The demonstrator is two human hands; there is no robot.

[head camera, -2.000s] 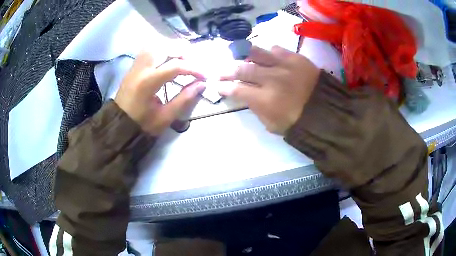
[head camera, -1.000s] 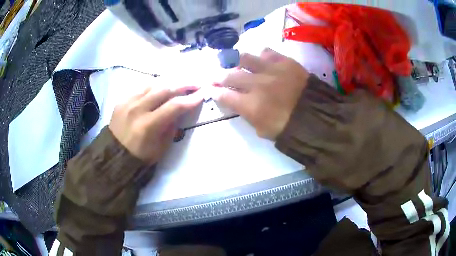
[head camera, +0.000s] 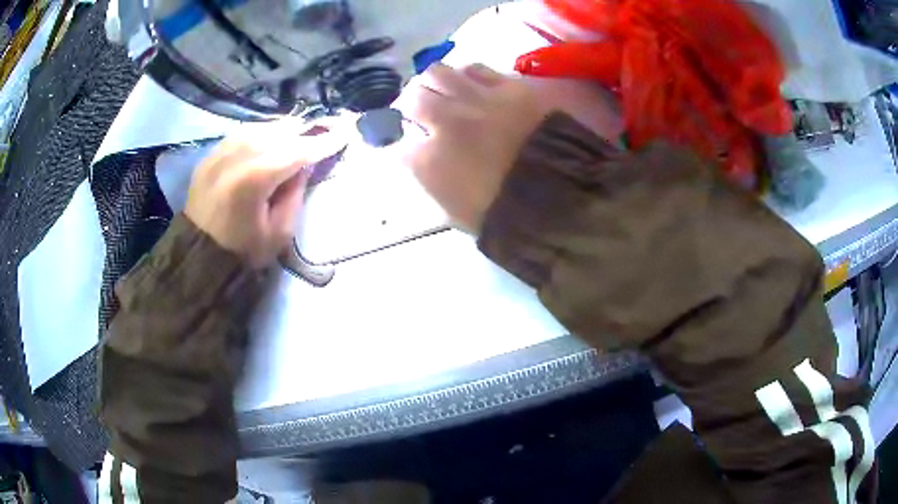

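Observation:
The sewing machine head (head camera: 236,49) is at the top left of centre, with strong lamp glare below it. My left hand (head camera: 246,192) is left of the needle area, fingers bent near the glare; whether it holds cloth cannot be told. My right hand (head camera: 463,133) is right of the dark round machine part (head camera: 369,89), its fingertips washed out by the glare. Dark ribbed fabric (head camera: 128,212) and pale lining cloth (head camera: 59,290) lie left of my left hand. The needle and any piece under it are hidden.
A crumpled red plastic bag (head camera: 689,74) lies right of my right hand. A grey-green wad (head camera: 793,175) and small metal hardware (head camera: 827,120) are beside it. The table-edge ruler (head camera: 443,394) curves along the front, with orange-yellow tape (head camera: 837,276) at right.
The view has shifted, so the machine head fills more of the upper left. My hands have moved apart, the left one back from the right one, and the right one up beside the machine.

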